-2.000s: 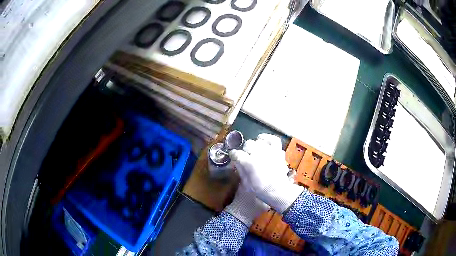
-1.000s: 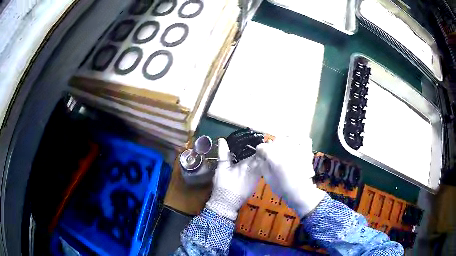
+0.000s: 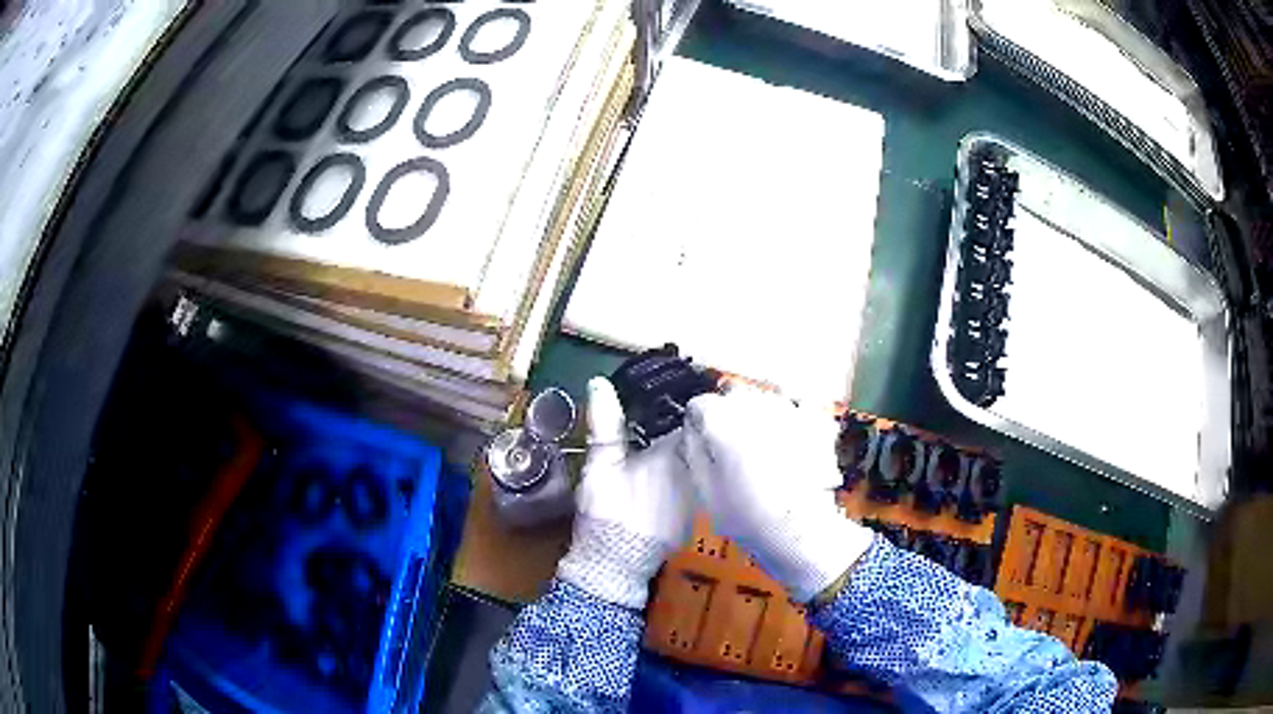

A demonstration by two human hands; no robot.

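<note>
My left hand (image 3: 624, 481), in a white knit glove, holds a black moulded housing (image 3: 659, 391) upright between thumb and fingers. My right hand (image 3: 764, 467), also gloved, is at the housing's right side with its fingertips bunched together; whether it grips a small part cannot be told. A small metal can (image 3: 522, 463) with its round lid open stands just left of my left hand. A thin stick (image 3: 575, 449) projects from the can toward my left hand. The orange pocket tray (image 3: 726, 614) lies under and right of my hands, with black housings in its right part.
A white board (image 3: 740, 209) lies ahead, with tiny specks. Black flat rings (image 3: 409, 201) lie on stacked boards (image 3: 349, 289) at upper left. A blue bin (image 3: 398, 586) is lower left. A metal tray (image 3: 1103, 335) with black parts and a second orange tray (image 3: 1068, 558) are right.
Two seconds ago both hands were together beside the can, with no housing visible. Then the housing appeared in my left hand. Since one second ago it has tilted slightly. The whole view has shifted.
</note>
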